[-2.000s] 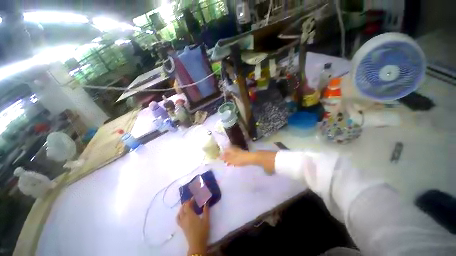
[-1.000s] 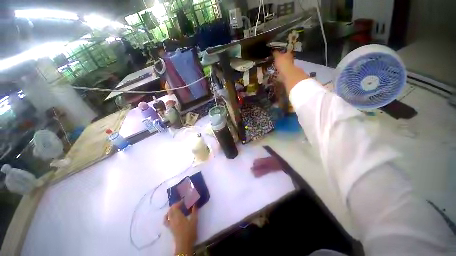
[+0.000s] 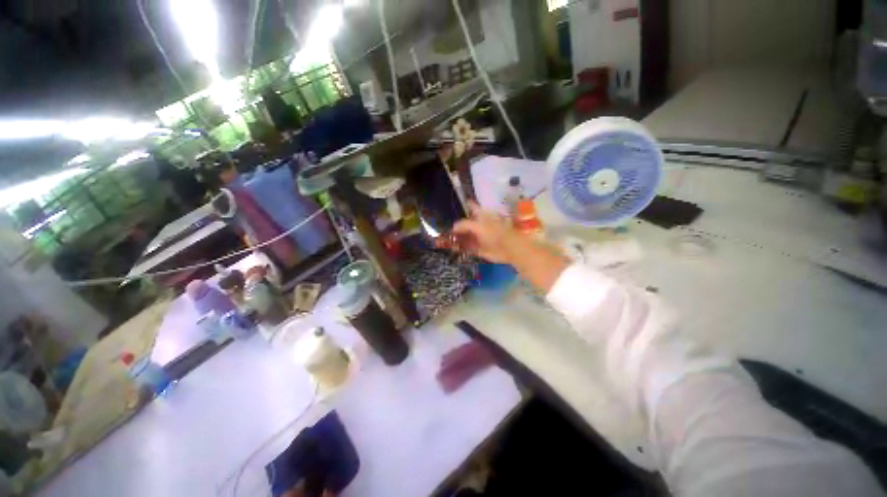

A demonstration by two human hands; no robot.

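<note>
My right hand (image 3: pixel 491 243) reaches out in a white sleeve in front of the shelf stand. Its fingers are blurred; a small bright sliver shows near their tips, and I cannot tell if they hold it. The dark blue fabric piece (image 3: pixel 333 442) lies on the white table at the bottom. My left hand (image 3: pixel 313 483) is at its lower edge, dark, blurred and mostly cut off by the picture's edge; its grip is hidden. The maroon folded cloth (image 3: pixel 465 366) lies right of the dark insulated bottle (image 3: pixel 377 328).
A cream bottle (image 3: pixel 323 357) stands left of the dark bottle. A desk fan (image 3: pixel 605 175) stands at the right, with a dark flat rectangle (image 3: pixel 671 211) beside it. A blue bowl (image 3: pixel 496 280) and an orange-capped bottle (image 3: pixel 528 215) are near my right hand. Black-and-white patterned cloth (image 3: pixel 436 281) hangs under the shelf.
The view has turned right. My right hand has come down from the shelf's upper part to in front of it. My left hand is now mostly out of view, and the pinkish item no longer shows.
</note>
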